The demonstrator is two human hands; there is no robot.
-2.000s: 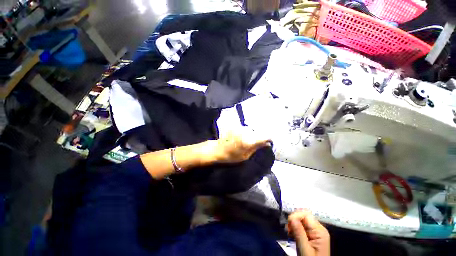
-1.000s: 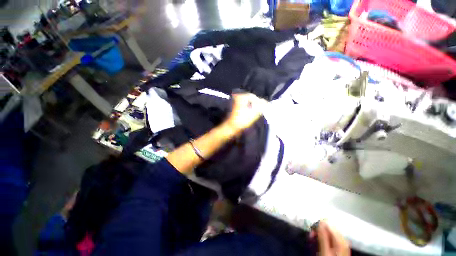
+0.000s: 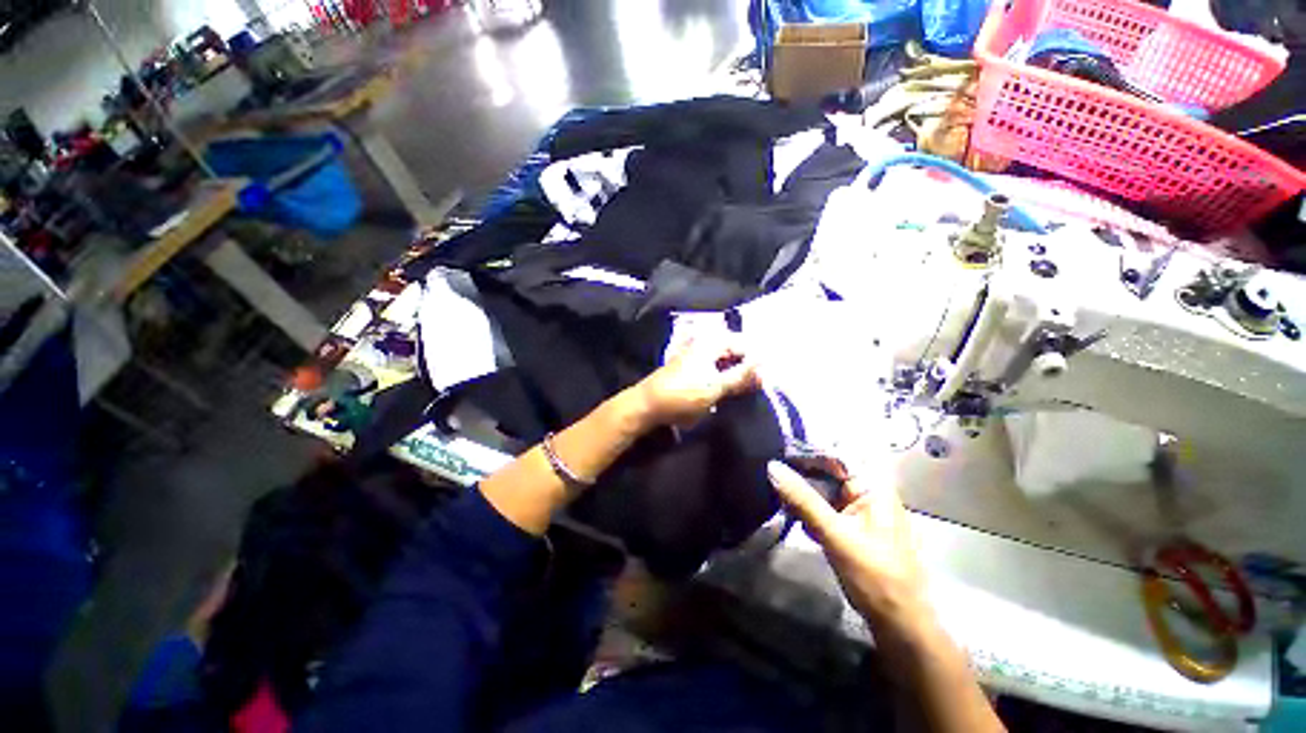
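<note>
Black fabric garment panels (image 3: 673, 473) with white contrast panels (image 3: 461, 332) lie in a heap on the table and hang over its front edge. My left hand (image 3: 690, 384) grips the upper edge of the black cloth, left of the machine head. My right hand (image 3: 857, 537) is at the right edge of the same cloth, thumb and fingers around a dark part of it. The white sewing machine (image 3: 1146, 358) stands to the right, with its needle area partly lost in glare.
Red and orange scissors (image 3: 1200, 609) lie under the machine arm. A pink latticed basket (image 3: 1089, 136) and a cardboard box (image 3: 816, 60) stand behind. A blue tube (image 3: 931, 161) curves behind the machine head. Other benches (image 3: 172, 236) are at far left.
My right hand has come up from the table's front edge to the cloth. My left hand has moved slightly lower after lifting the cloth up and left. The camera view has shifted.
</note>
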